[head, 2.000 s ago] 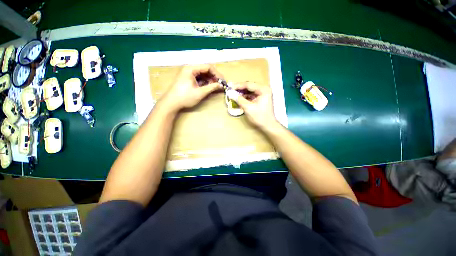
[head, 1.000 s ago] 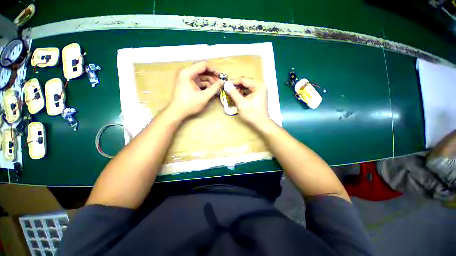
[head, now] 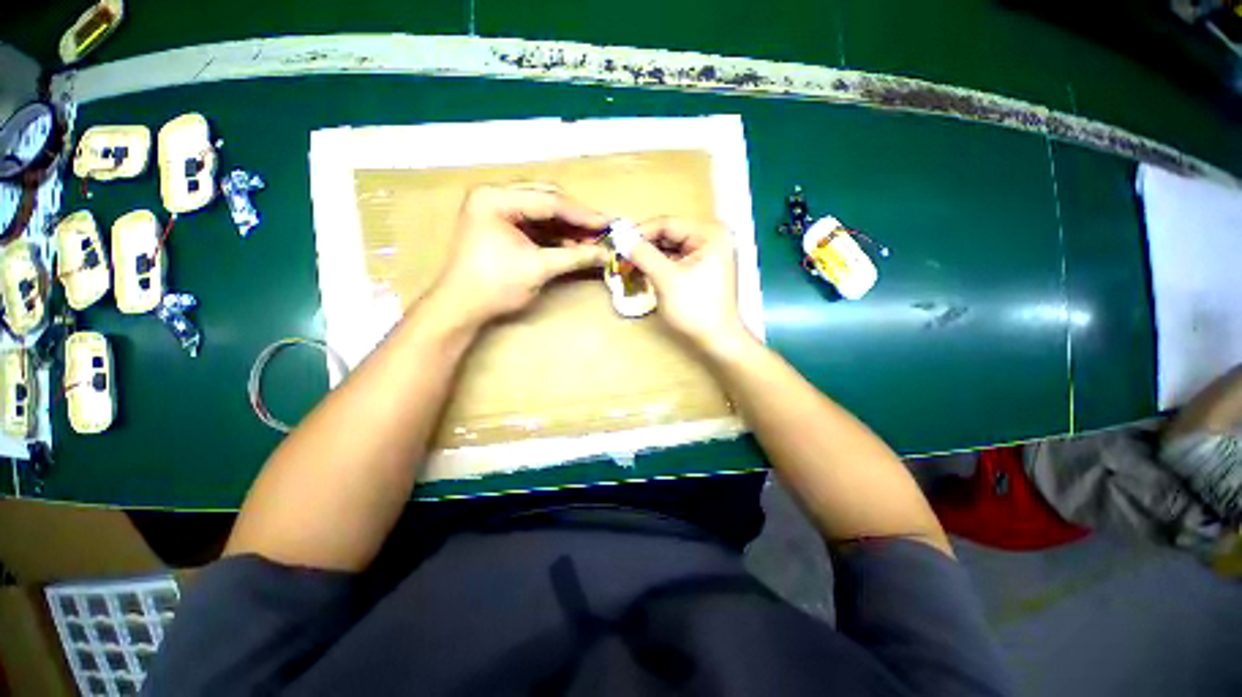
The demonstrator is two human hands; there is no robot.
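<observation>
A cream housing with a yellow face (head: 631, 292) is held over the upper middle of the tan work mat (head: 545, 368). My right hand (head: 691, 272) grips it from the right, fingers bent over its upper end. My left hand (head: 511, 256) meets it from the left, with thumb and fingertips at the same upper end. Something small and whitish shows between the fingertips; the fingers hide most of it, and I cannot tell whether the left fingers pinch it or the housing.
Several cream housings (head: 139, 260) lie at the left beside silvery wired parts (head: 179, 321). An adhesive tape roll (head: 255, 387) touches the mat's left edge. A wired housing (head: 840, 259) lies at right. A worn white rail (head: 613, 66) runs behind; a divider tray (head: 116, 629) sits below left.
The view has shifted slightly, so the bench items at left sit further left. My left fingers have closed in over the housing's upper end, where a dark part showed before. A yellow-faced unit shows more fully at top left.
</observation>
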